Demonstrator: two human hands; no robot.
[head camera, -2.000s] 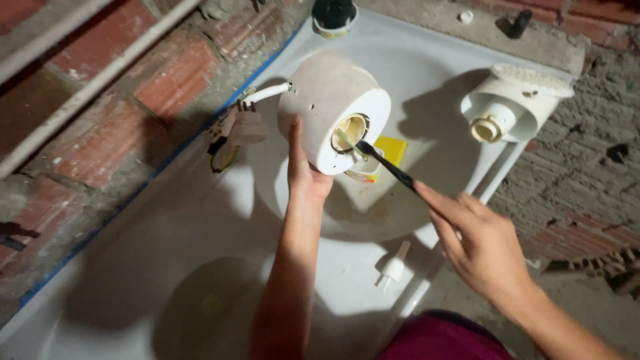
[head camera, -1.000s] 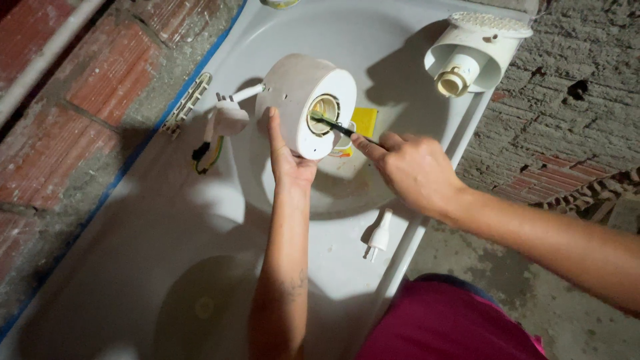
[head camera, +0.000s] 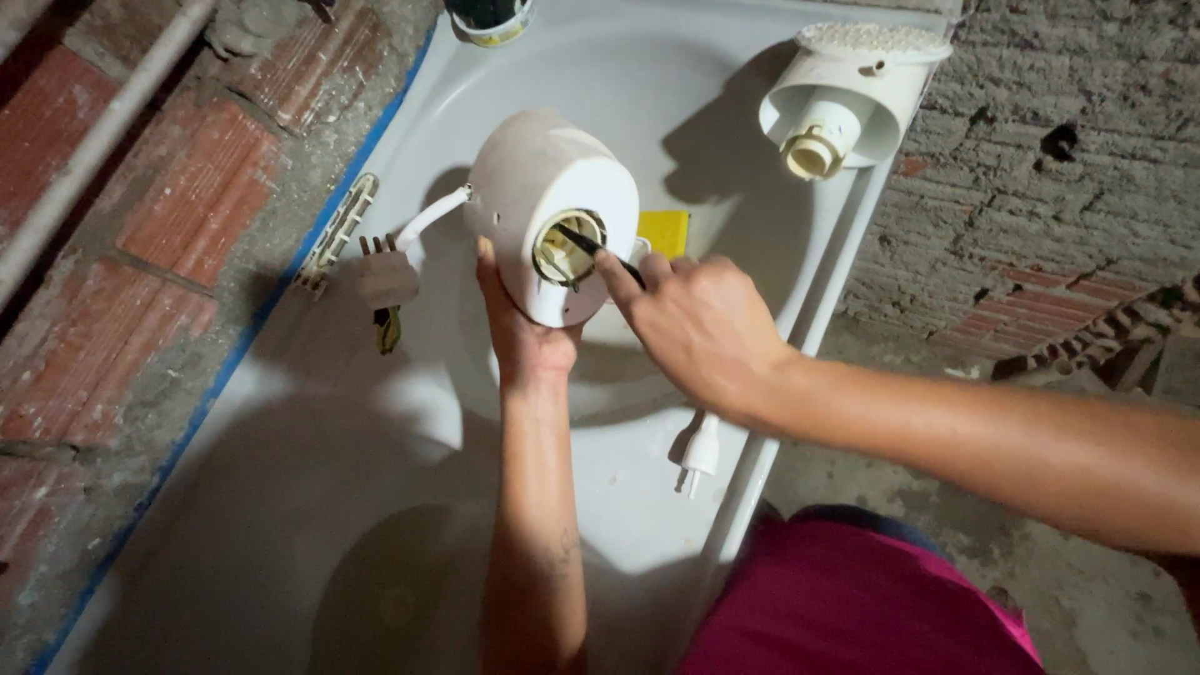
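Observation:
My left hand holds a white round plastic housing from beneath, its open socket facing my right hand. It looks like the body of an electric shower head. My right hand grips a thin black-handled tool, whose tip is inside the round opening; the kind of tip is hidden. From the housing's side a white sleeve runs toward a white plug-like piece with prongs and yellow-green wire ends. Behind the housing lies a yellow piece in the basin.
A second white shower-head part with a perforated plate rests on the basin's right edge. A white plug lies near the front rim. A small tub stands at the back. A brick wall borders the left side.
The tool remains in the housing's opening, with my right hand now closer to it than two seconds ago. My left hand keeps hold of the housing. The view has shifted.

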